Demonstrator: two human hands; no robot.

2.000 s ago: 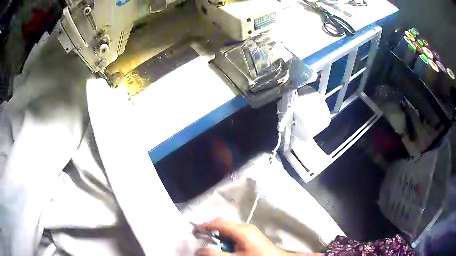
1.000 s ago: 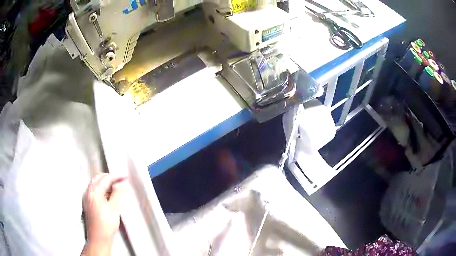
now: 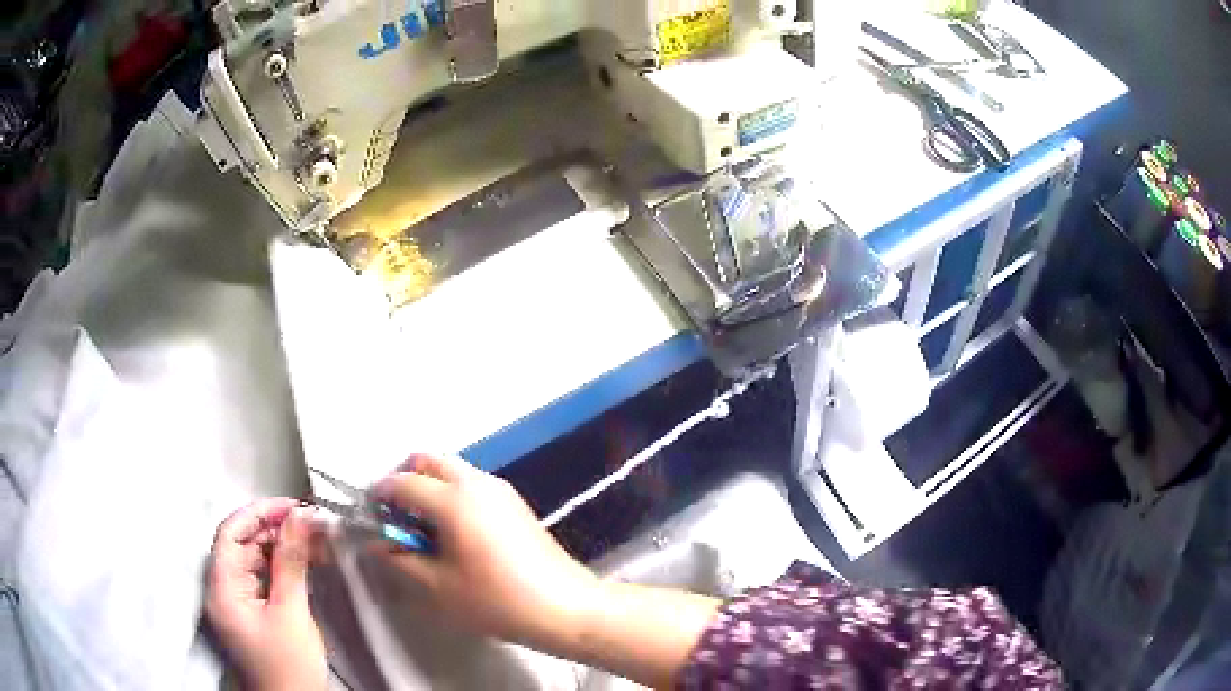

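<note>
Off-white fabric (image 3: 149,446) is heaped left of the sewing machine (image 3: 324,101) and runs from under the needle area down over the table edge. My left hand (image 3: 267,581) pinches the fabric edge at the lower left. My right hand (image 3: 473,547) holds small thread snips (image 3: 392,527) with a blue part, their blades pointing left close to my left fingertips. Whether the blades touch the fabric or a thread is too blurred to tell.
A clear accessory tray (image 3: 749,263) sits at the table's front edge (image 3: 594,401). Black-handled shears (image 3: 961,132) lie at the back right. A white cord (image 3: 648,452) hangs below the table. Coloured thread spools (image 3: 1181,203) stand at the far right.
My right hand, out of view one second ago, now is beside my left hand with the snips. My left hand has moved slightly down and pinches the fabric edge. The machine sits slightly lower in view.
</note>
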